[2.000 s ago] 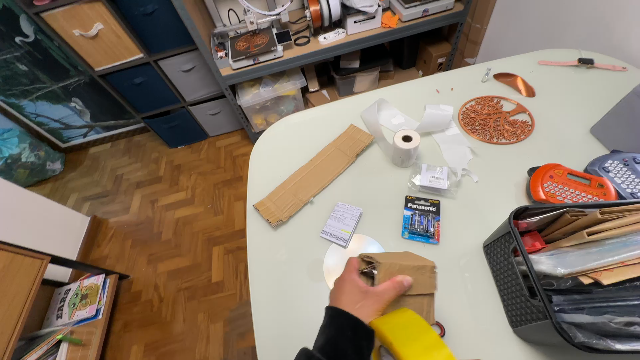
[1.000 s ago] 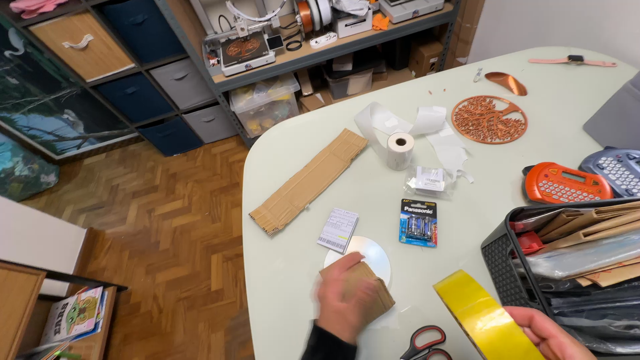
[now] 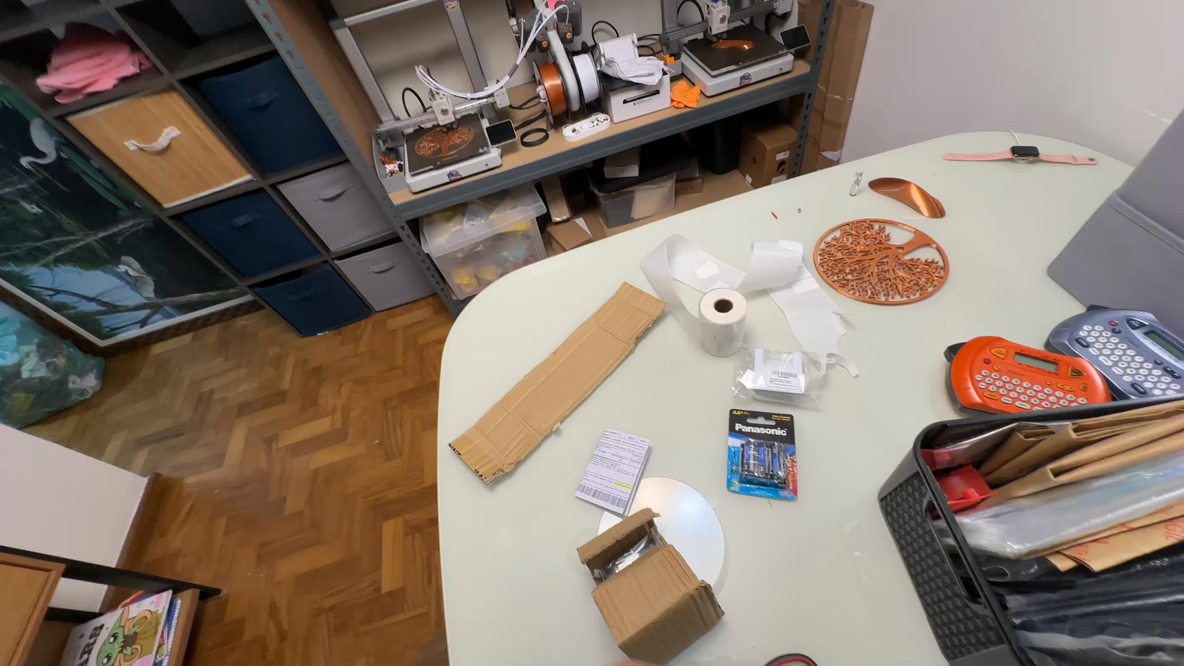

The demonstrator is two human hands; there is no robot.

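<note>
A small cardboard box (image 3: 655, 597) sits on the near part of the table, its end flap raised and something shiny inside. It partly covers a white disc (image 3: 692, 527), and a folded printed paper (image 3: 614, 470) lies against the disc's upper left. To the right is a Panasonic battery pack (image 3: 762, 455). Only a dark and red curve of the scissors' handle (image 3: 791, 659) shows at the bottom edge. Neither of my hands can be made out; a faint skin-coloured sliver at the bottom edge is too small to assign. The yellow tape roll is out of view.
A flat cardboard strip (image 3: 560, 381), a label roll (image 3: 722, 322) and a clear plastic packet (image 3: 779, 377) lie farther back. A copper-coloured tree disc (image 3: 881, 262) is behind them. At right stand an orange label maker (image 3: 1029, 376) and a black basket (image 3: 911, 504) holding packaging.
My left hand has let go of the cardboard box and left the view. My right hand and the yellow tape roll have also gone from view. The box's flap now stands raised.
</note>
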